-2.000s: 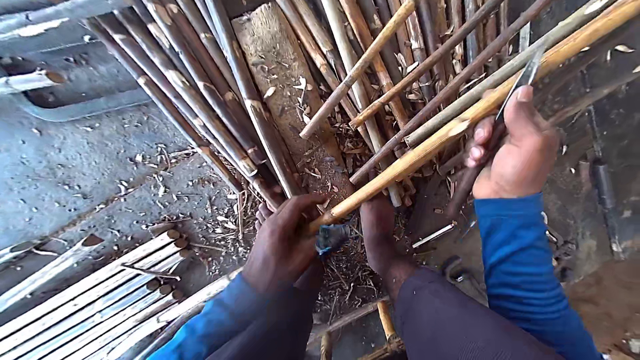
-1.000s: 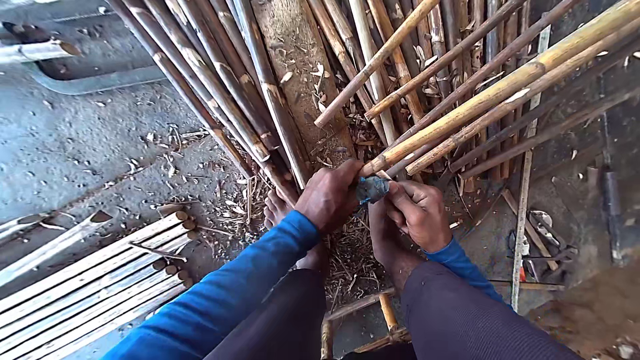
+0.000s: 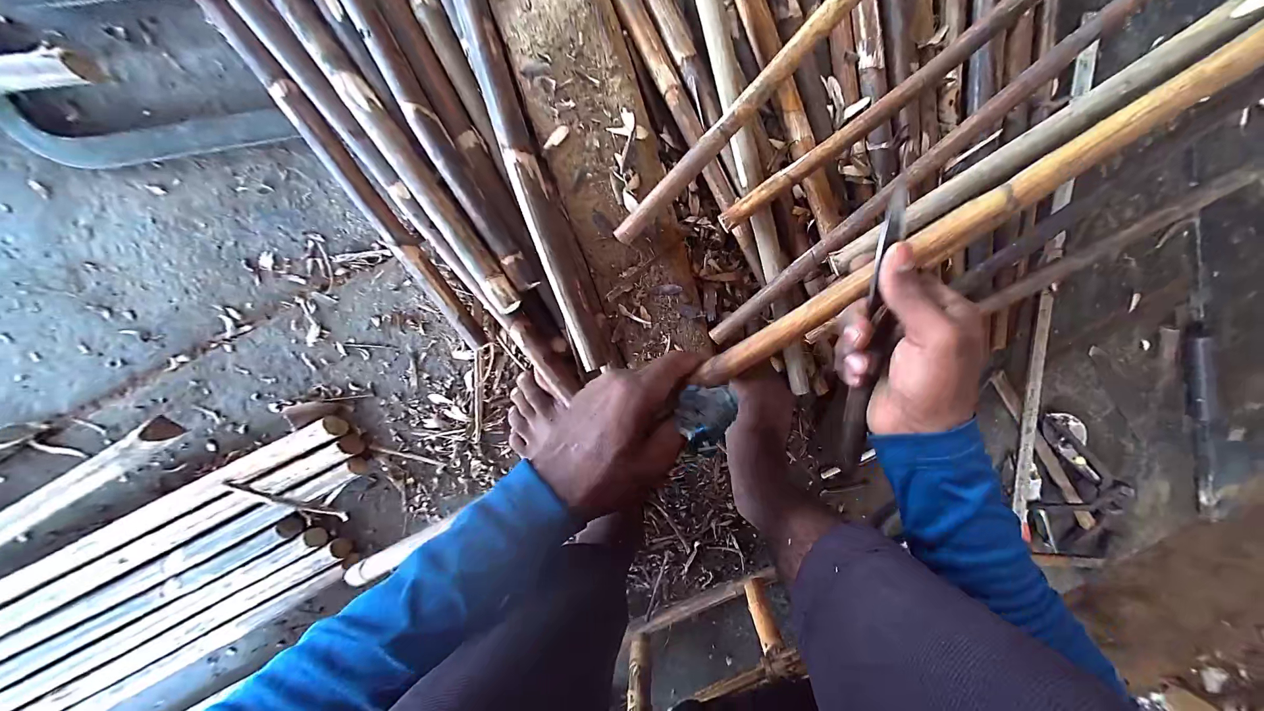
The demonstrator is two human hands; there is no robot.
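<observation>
My left hand [image 3: 617,430] grips the near end of a yellowish cane pole [image 3: 958,222], which slants up to the right edge. A bluish cloth or wrap [image 3: 706,415] shows beside that hand, partly hidden. My right hand [image 3: 918,341] is closed around the dark handle of a knife [image 3: 886,242]; its blade points up and lies against or just over the pole. Right behind the yellowish pole runs a greyish pole [image 3: 1066,118]. My bare feet stand on either side of a worn wooden board [image 3: 592,128], amid shavings.
Dark cane poles [image 3: 425,178] lean at upper left, more poles [image 3: 770,109] at upper right. Pale cut poles [image 3: 178,523] lie side by side at lower left. Small tools [image 3: 1076,474] lie on the floor at right. A low wooden frame [image 3: 760,617] is below, between my legs.
One second ago both hands were together at the pole's near end; my right hand has since moved up and right with the knife. My left hand remains at the pole's end.
</observation>
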